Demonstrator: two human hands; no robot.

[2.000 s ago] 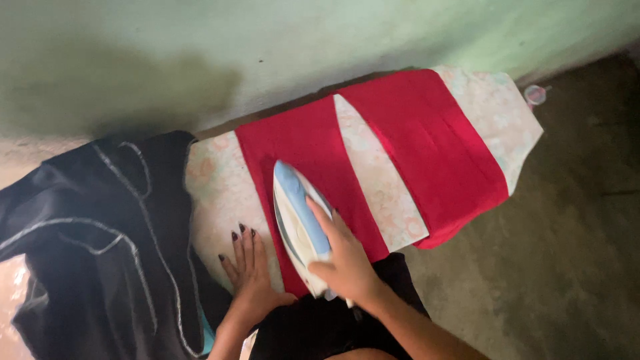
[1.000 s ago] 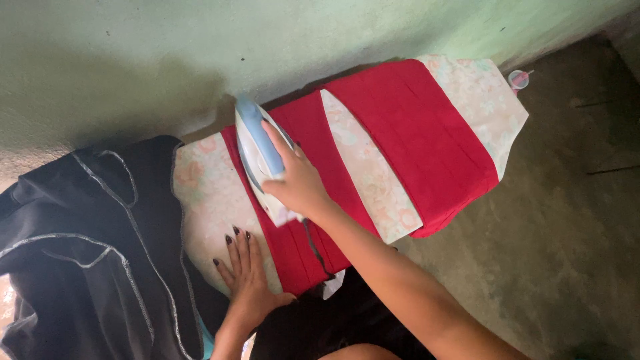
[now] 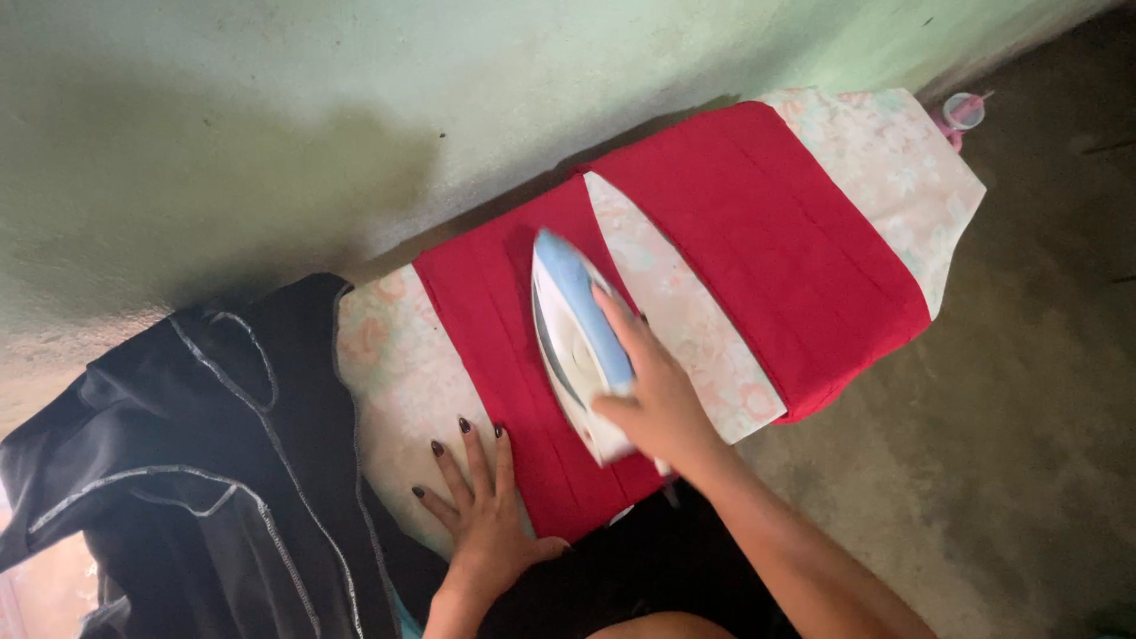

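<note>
A blue and white clothes iron point(image 3: 577, 351) lies on the left section of a red garment point(image 3: 745, 222), its pointed tip toward the wall. My right hand point(image 3: 661, 399) is closed round the iron's handle. The red cloth is spread over an ironing board with a floral cover point(image 3: 382, 355), and a narrow pointed gap in the cloth shows the cover. My left hand point(image 3: 488, 515) rests flat with spread fingers at the cloth's lower left edge, partly on the cover, its thumb near the garment's bottom edge.
A dark garment with pale overlocked seams point(image 3: 222, 444) drapes over the board's left end. A greenish wall point(image 3: 266, 115) runs along the far side. Beyond the board's right end is a small pink and white container point(image 3: 963, 112), above a concrete floor point(image 3: 1003, 426).
The iron first moved toward the wall and the left edge of the red cloth, then came back toward me and to the right. My left hand has stayed at the cloth's lower left edge.
</note>
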